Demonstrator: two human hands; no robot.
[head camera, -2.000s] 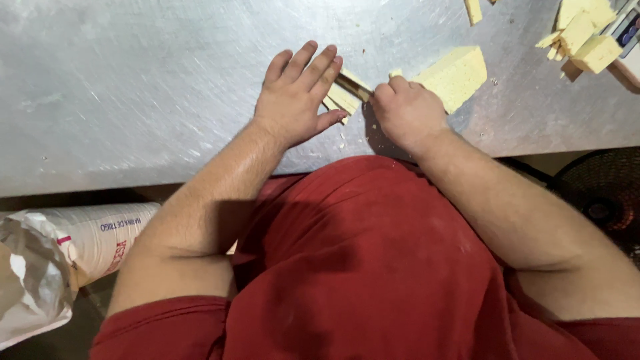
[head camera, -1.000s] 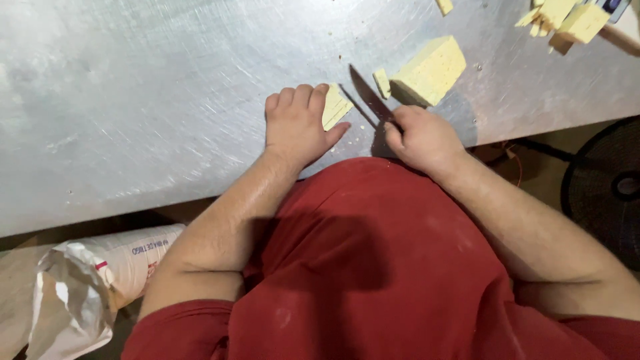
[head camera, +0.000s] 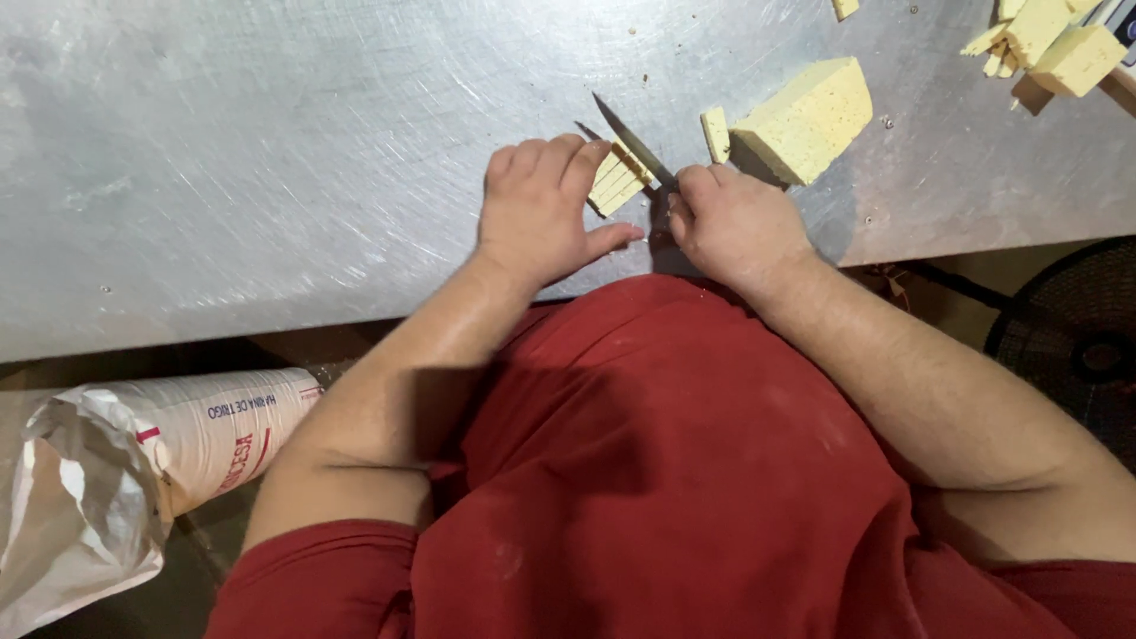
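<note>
My right hand (head camera: 737, 217) grips a knife (head camera: 632, 142), its dark blade pointing up and left above the metal table. Just left of the blade lie several cut strips of pale yellow cheese (head camera: 619, 185), side by side. My left hand (head camera: 543, 200) rests at their left side, fingers spread and fingertips at their upper edge. A single cheese slice (head camera: 715, 135) lies beyond my right hand, beside a large cheese block (head camera: 809, 120). The knife's handle is hidden in my right hand.
More cheese chunks (head camera: 1052, 44) are piled at the top right, and a small piece (head camera: 845, 9) lies at the top edge. Below the metal table (head camera: 266, 177) are an open flour sack (head camera: 213, 435) at left and a fan (head camera: 1078, 351) at right.
Two seconds ago the knife was down at the strips beside my left hand; now its blade is lifted to their right. My left hand remains beside the strips. The view has shifted somewhat.
</note>
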